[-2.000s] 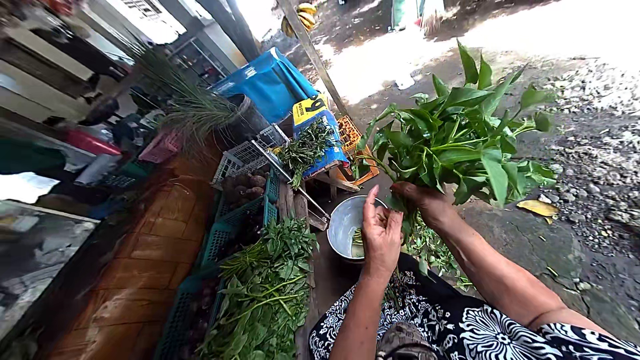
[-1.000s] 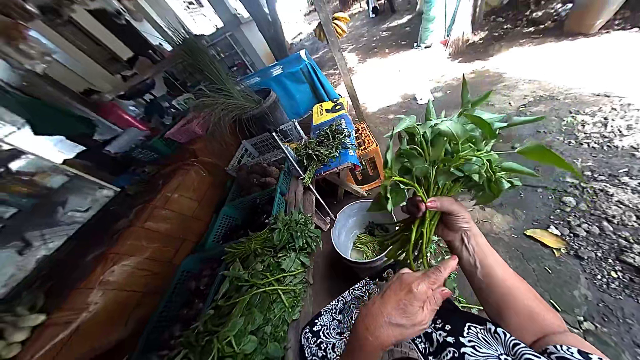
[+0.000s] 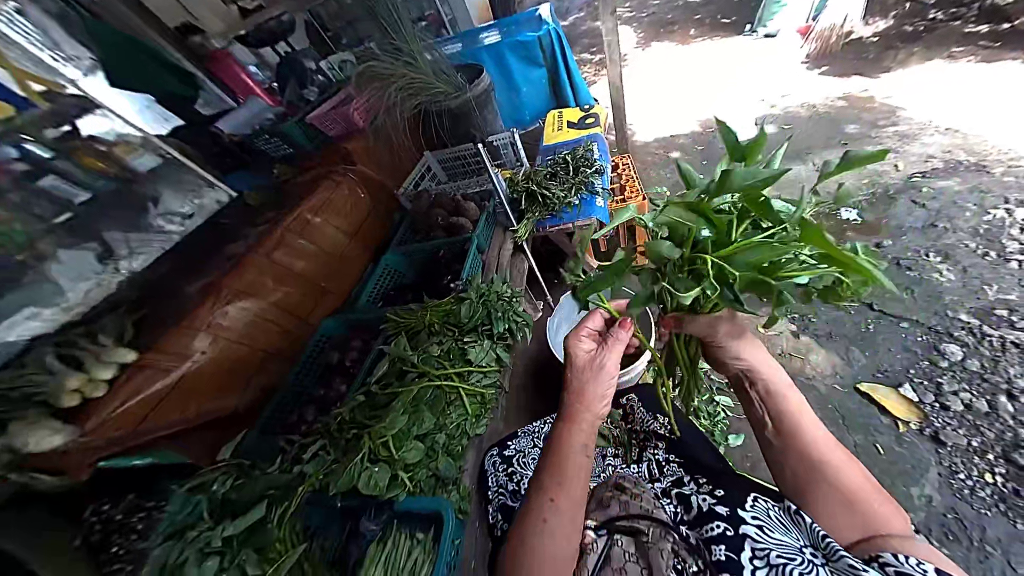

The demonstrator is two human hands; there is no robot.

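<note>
A large bunch of leafy greens [image 3: 736, 240] with long stems is gripped in my right hand [image 3: 716, 336], its leaves spreading up and to the right. My left hand [image 3: 596, 352] pinches one leafy stem [image 3: 658, 376] between thumb and fingers, just left of the bunch. Behind and partly under my left hand stands a pale round bucket [image 3: 564, 320]; its inside is mostly hidden. Lower stem ends hang over my black-and-white patterned clothing [image 3: 632, 456]. Loose leafy trimmings [image 3: 712, 412] lie below the bunch.
Piled greens [image 3: 424, 400] and teal crates [image 3: 384, 276] line my left side. A bundle of greens [image 3: 560, 184] rests on a blue and yellow packet [image 3: 572, 128] beside an orange crate [image 3: 628, 188]. A wooden post [image 3: 614, 80] stands behind. A yellow leaf [image 3: 892, 402] lies on the ground.
My left hand has moved up from below the bunch's stems and now holds a single stem. My right hand still holds the bunch, whose leaves now lean further right.
</note>
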